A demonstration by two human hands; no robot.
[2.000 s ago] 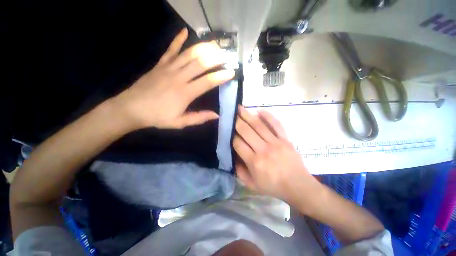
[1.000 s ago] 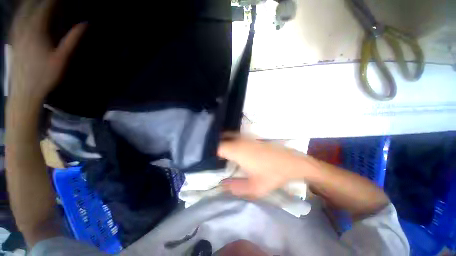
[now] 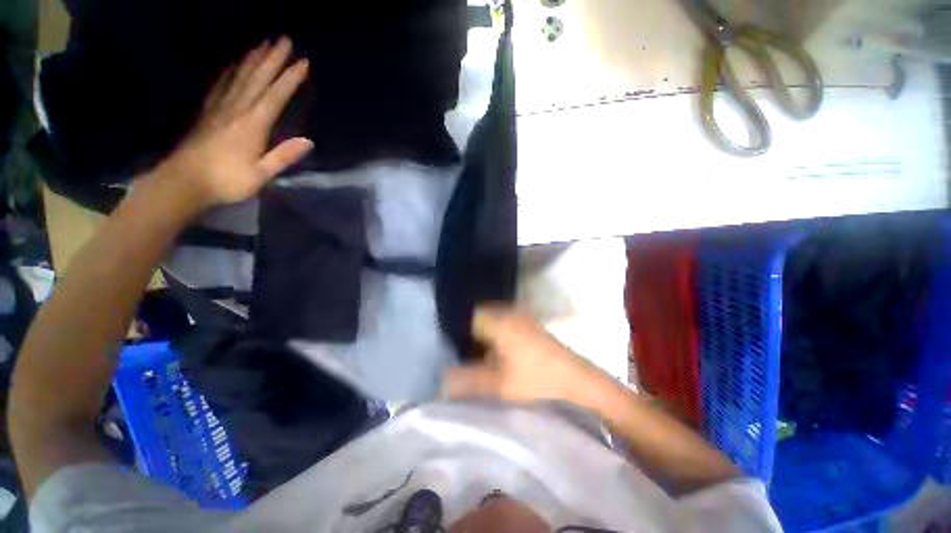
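The black garment body (image 3: 365, 83) lies left of the needle area. My left hand (image 3: 245, 130) rests flat on it with fingers spread. The grey fabric side (image 3: 401, 312) shows toward my lap, with a dark panel (image 3: 310, 260) lying on it. A black fabric edge (image 3: 480, 208) runs down from the machine along the right side. My right hand (image 3: 521, 359) is blurred at the lower end of this edge, near my lap. Its fingers are bent, and whether they pinch the cloth cannot be told.
Shears with yellow-brown handles (image 3: 730, 94) lie on the white machine table (image 3: 647, 177) at right. A blue basket (image 3: 735, 344) and a red basket (image 3: 662, 312) are below the table. Another blue basket (image 3: 183, 427) is at lower left, beside dark cloth.
The cloth has been drawn toward my lap, showing more grey side and the dark panel. My left hand has moved right onto the black cloth. The machine head has left the view.
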